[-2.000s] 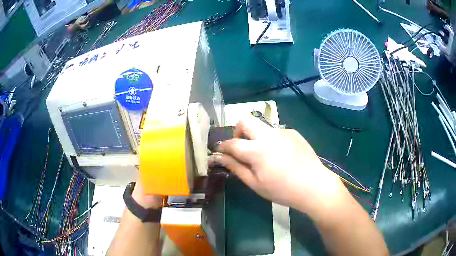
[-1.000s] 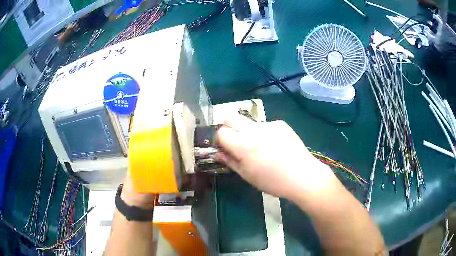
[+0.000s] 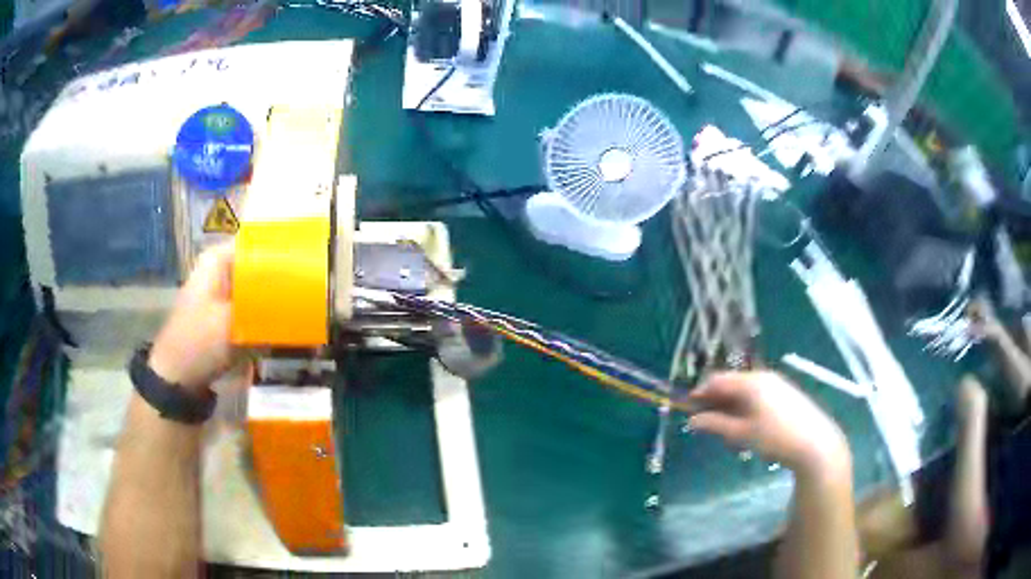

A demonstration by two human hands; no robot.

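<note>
The wire bundle [image 3: 565, 347], with dark, white, red and orange strands, runs taut from the taping machine [image 3: 85, 345] down to the right. My right hand [image 3: 780, 424] pinches its right end between thumb and fingers. The bundle's other end passes into the winding head [image 3: 390, 271], beside the orange guard [image 3: 280, 283]. My left hand [image 3: 206, 328], with a black band at the wrist, is against the guard's left side. Its fingertips are hidden behind the guard, so its hold cannot be told.
A white desk fan [image 3: 616, 165] stands behind the bundle. Wrapped harnesses [image 3: 715, 271] lie right of the fan, and white strips [image 3: 865, 351] lie further right. Another person's hand [image 3: 970, 441] and arm show at the right edge. A white-based device [image 3: 452, 57] stands at the back.
My right hand has moved from the winding head out to the right, and the wire bundle now stretches between them. The view has shifted right. My left hand stays by the guard.
</note>
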